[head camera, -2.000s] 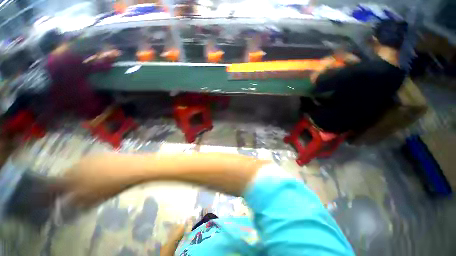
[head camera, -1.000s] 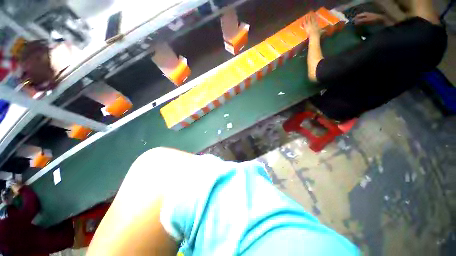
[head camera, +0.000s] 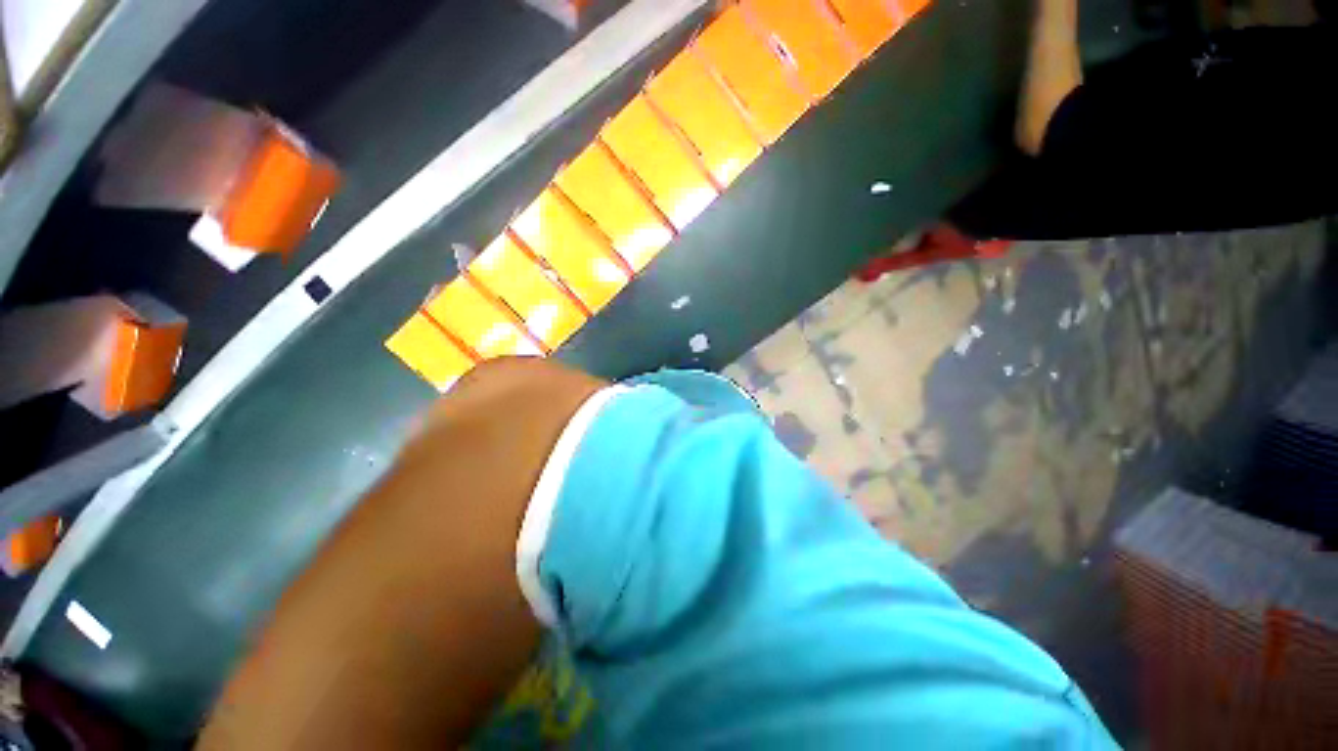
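Note:
Neither of my hands is in view. One bare upper arm with a teal sleeve crosses the lower middle and runs out at the bottom left edge, so its hand is cut off. A long row of orange cartons (head camera: 616, 191) lies diagonally on the dark green conveyor belt (head camera: 792, 198), pressed side by side. Its near end is just beyond my arm, and its far end runs out at the top edge. A pale metal rail (head camera: 455, 176) runs along the belt beyond the row.
Separate orange-and-white cartons (head camera: 279, 191) stand spaced apart on a dark strip beyond the rail. A person in black (head camera: 1174, 140) is at the upper right, one forearm over the belt. A carton stack (head camera: 1225, 587) stands at the lower right. White scraps lie on belt and floor.
My view has moved closer to the belt, so the row looks larger. The co-worker's hand that was on the row is now out of view. The carton stack has come into view at lower right.

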